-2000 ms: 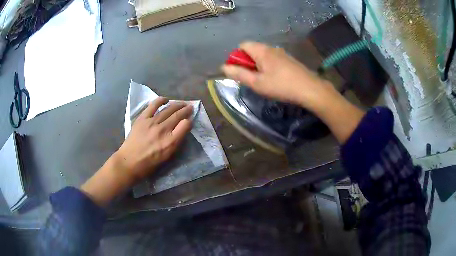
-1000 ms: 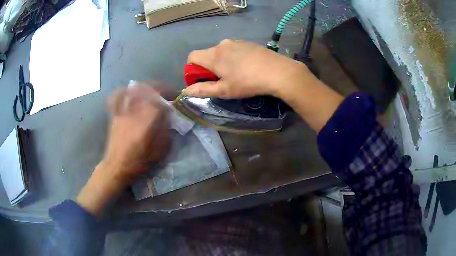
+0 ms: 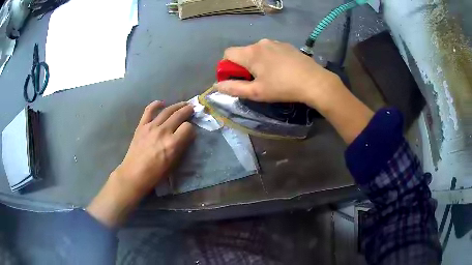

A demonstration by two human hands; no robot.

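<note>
My right hand (image 3: 274,72) is closed around the red grip of the steam iron (image 3: 259,116). The iron's tip rests on the folded white edge at the top of the piece. The grey pocket template (image 3: 212,155) lies flat in front of me, with the white backing sheet (image 3: 240,147) folded over its upper right side. My left hand (image 3: 163,140) lies on the template's left part, fingertips at the folded white edge beside the iron tip. The hand hides the left side of the piece. I cannot tell if its fingers grip the sheet.
A stack of white sheets (image 3: 88,44) and scissors (image 3: 36,80) are at upper left. Pressed pockets (image 3: 19,147) lie at the left edge, unpressed pocket pieces (image 3: 222,7) at the far side. The dark iron rest (image 3: 388,70) is at right; a green hose (image 3: 331,19) trails behind the iron.
The iron has moved from the right of the piece onto its top edge. The left hand lifted, blurred, and is now down again beside the tip. The whole view has shifted slightly.
</note>
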